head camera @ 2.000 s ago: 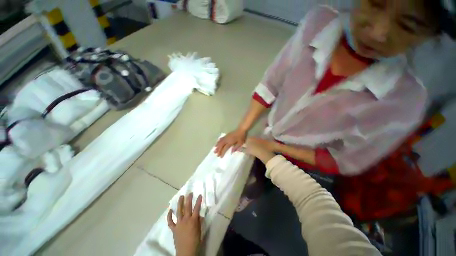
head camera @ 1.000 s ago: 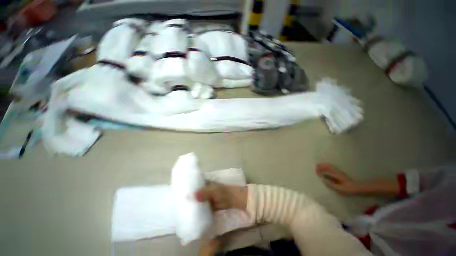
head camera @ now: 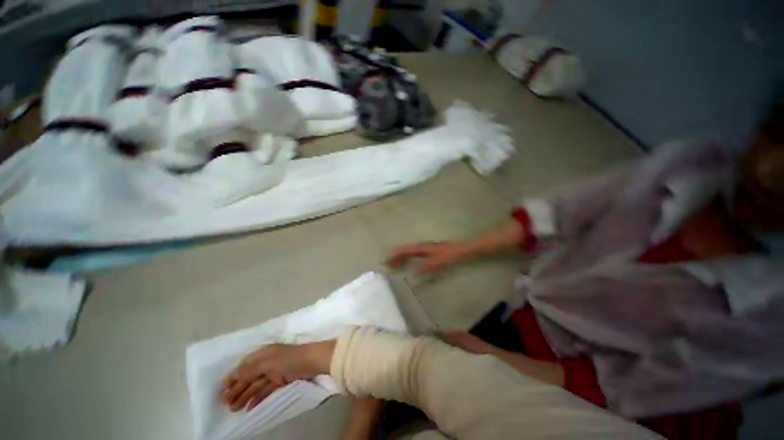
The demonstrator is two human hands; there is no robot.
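Note:
A folded white pleated cloth (head camera: 352, 301) lies flat on the beige table near its front edge. My right hand (head camera: 271, 375) rests palm down on its left part, its beige-sleeved arm crossing from the lower right. It does not visibly grip the cloth. Of my left hand (head camera: 364, 419), only a blurred piece shows at the bottom edge, below my right sleeve; its fingers are hidden.
A long gathered white cloth (head camera: 344, 182) lies behind, beside tied white bundles (head camera: 202, 86) and a grey-brown bundle (head camera: 391, 101). A light-blue strip (head camera: 129, 256) shows under it. Another tied roll (head camera: 537, 64) is at the back. A co-worker (head camera: 602, 284) leans in from the right, one hand extended.
The folded section that my right hand held raised now lies flat under it. The co-worker's hand and body have come closer to the cloth. The view has shifted, moving the bundles leftward in the picture.

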